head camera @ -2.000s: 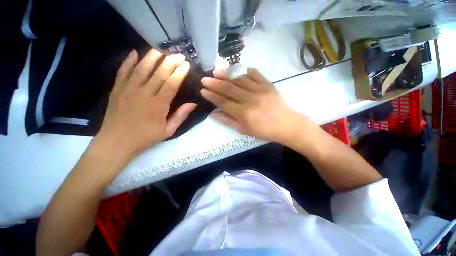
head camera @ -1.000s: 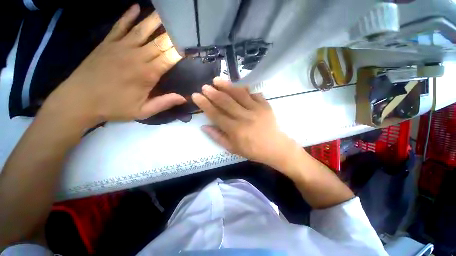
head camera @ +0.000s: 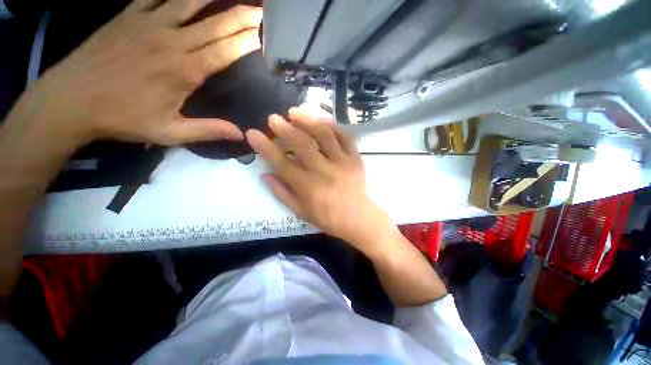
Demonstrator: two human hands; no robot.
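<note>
Dark cloth lies at the machine, its rounded lower edge showing between my hands. My left hand presses flat on it with fingers spread; some fingertips are cut off by the top edge. My right hand rests palm down, fingertips at the cloth's right edge beside the presser foot area. The white sewing machine head hangs above; the needle point is not clear to see. A narrow dark strip sticks out below my left hand over the table edge area.
Gold-handled scissors lie right of the machine. An open brown box with dark bits stands near the table's right part. A measuring scale runs along the front edge. Red crates stand below right. A pale-striped dark garment part is far left.
The view has shifted and tilted. My left hand now sits nearer the top left, with the cloth still under it. More of the dark strip shows. My right hand stays beside the cloth.
</note>
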